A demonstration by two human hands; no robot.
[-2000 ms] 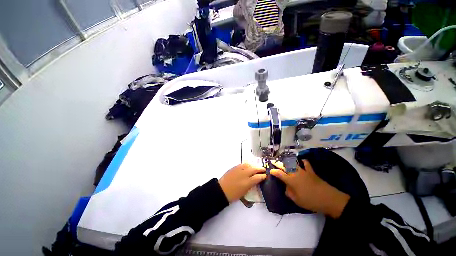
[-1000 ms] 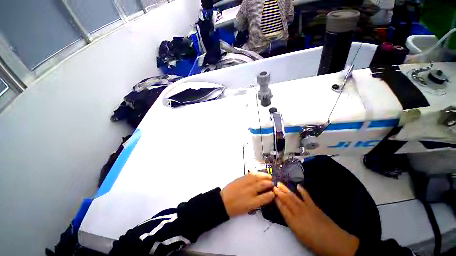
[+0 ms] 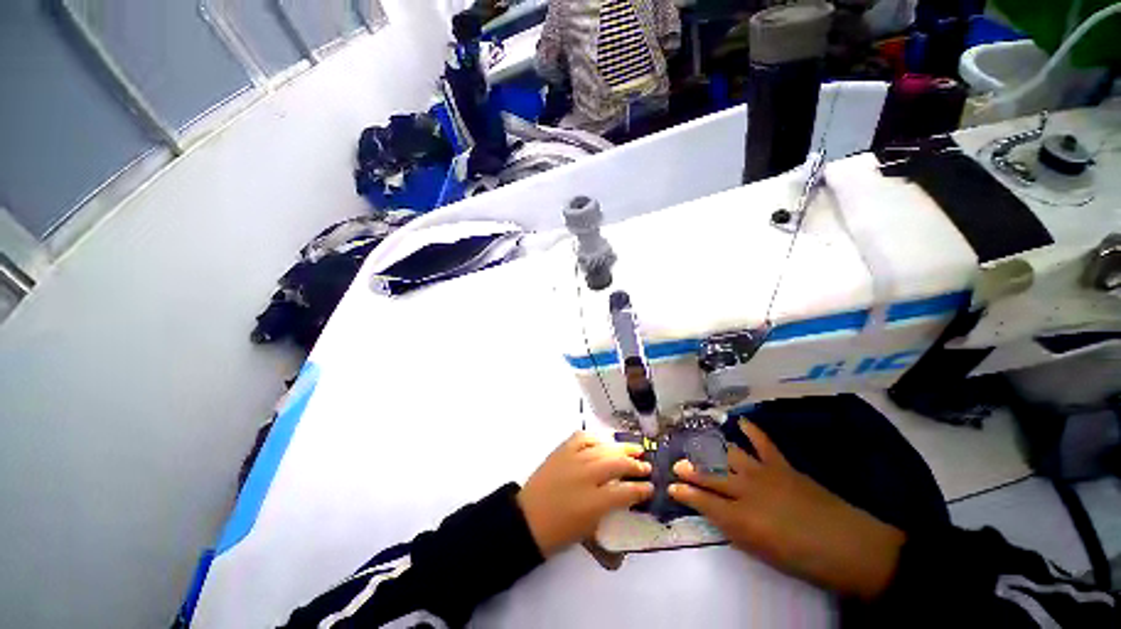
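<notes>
A white lockstitch sewing machine [image 3: 738, 295] with a blue stripe stands in front of me. Its presser foot and needle area [image 3: 652, 430] is lit and partly hidden by fingers. A dark navy garment panel [image 3: 848, 455] lies under the machine arm and right of the needle, its near edge at the foot. My left hand [image 3: 584, 492] lies flat with its fingertips on the cloth just left of the foot. My right hand [image 3: 774, 504] presses on the cloth right of the foot, beside the grey guard [image 3: 703, 447]. Neither hand clearly pinches the cloth.
The white table [image 3: 406, 430] has a raised rim and a blue edge patch [image 3: 264, 461]. An opening with dark contents [image 3: 449, 261] is at its back left. Dark bundles [image 3: 307, 289] lie beyond the left edge by the white wall. A person in a striped top [image 3: 625, 55] is behind.
The view has shifted, so the machine appears turned. The cloth tail in front of the foot has shortened and the panel lies farther in. Both hands stay beside the foot, with fingers a little more apart.
</notes>
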